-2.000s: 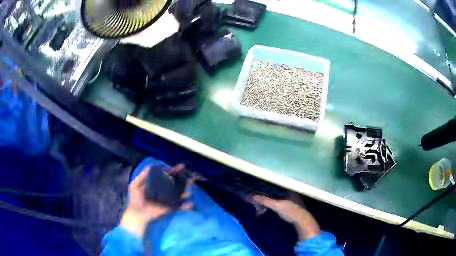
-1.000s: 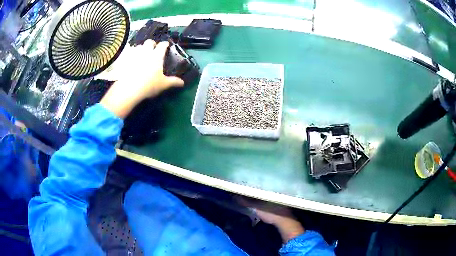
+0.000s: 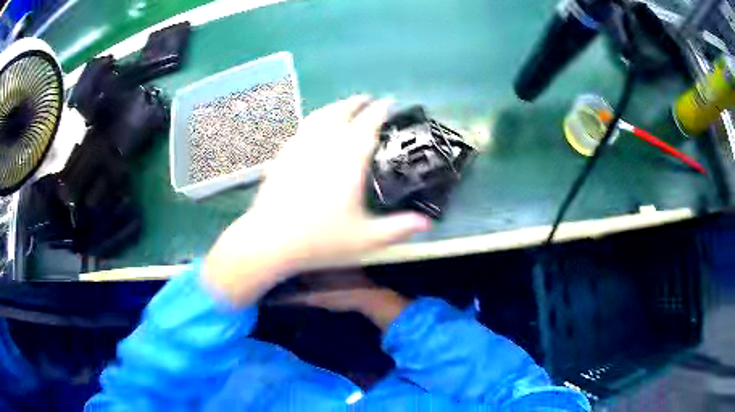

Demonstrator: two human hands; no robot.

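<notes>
Several black plastic housings [image 3: 419, 161] lie loosely piled on the green bench, the top one showing its ribbed inside. My left hand [image 3: 310, 193], bare and blurred, reaches over the bench edge to the pile's left side. Its fingers and thumb are spread around that side; whether it grips a housing is unclear. My right hand [image 3: 342, 295] is low under my left forearm, below the bench edge. It is dark and blurred, and what it holds cannot be seen. A translucent parts tray [image 3: 181, 153] of small grains stands behind my left hand.
Black housings [image 3: 105, 169] are heaped at left beside a desk fan [image 3: 24, 113]. At right are a hanging black cylindrical tool [image 3: 556, 52] with a cable, a yellow cup [image 3: 582, 130], a red-handled brush [image 3: 661, 150] and a yellow can [image 3: 699, 105]. A dark crate [image 3: 620, 298] is under the bench.
The view has swung right. My left hand has left the left-hand heap and is now at the housings right of the tray. My right hand stays below the bench edge.
</notes>
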